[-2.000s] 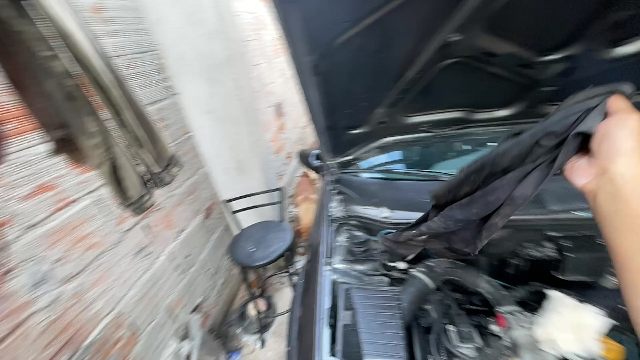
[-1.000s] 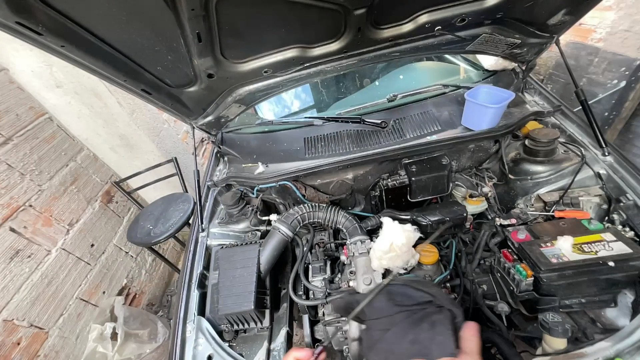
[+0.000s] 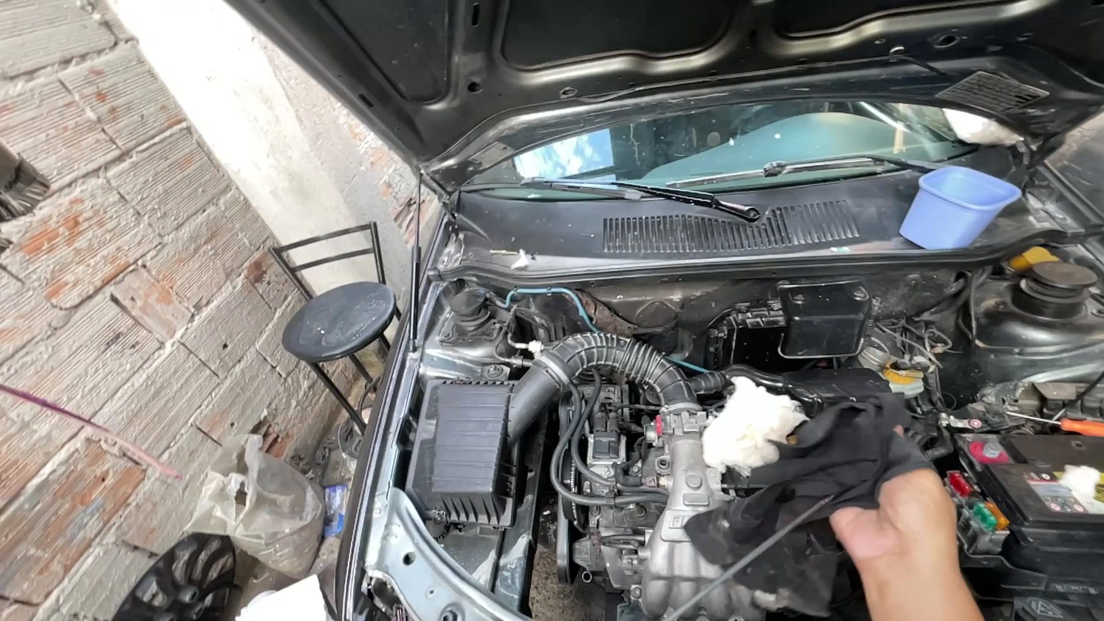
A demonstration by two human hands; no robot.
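Note:
My right hand [image 3: 901, 526] grips a black cloth [image 3: 802, 492] above the right part of the engine. A thin grey rod [image 3: 746, 561] runs from the cloth down to the bottom edge; whether it lies in the cloth's fold cannot be told. Behind the cloth, a crumpled white wad [image 3: 752, 424] rests on the engine beside the ribbed black air intake hose [image 3: 625, 354]. The cloth partly covers the silver intake manifold [image 3: 686, 526]. My left hand is out of view.
The raised hood [image 3: 552, 52] hangs over the engine bay. A blue plastic container [image 3: 957, 211] stands by the windshield. The air filter box [image 3: 470, 444] is at left, the battery [image 3: 1044, 483] at right, with an orange-handled screwdriver [image 3: 1082, 427] behind it. A black stool [image 3: 341, 319] stands beside the car.
One second ago both hands were low at the front of the engine bay with the cloth. The right hand and cloth are now higher and farther right, and the left hand has left the view.

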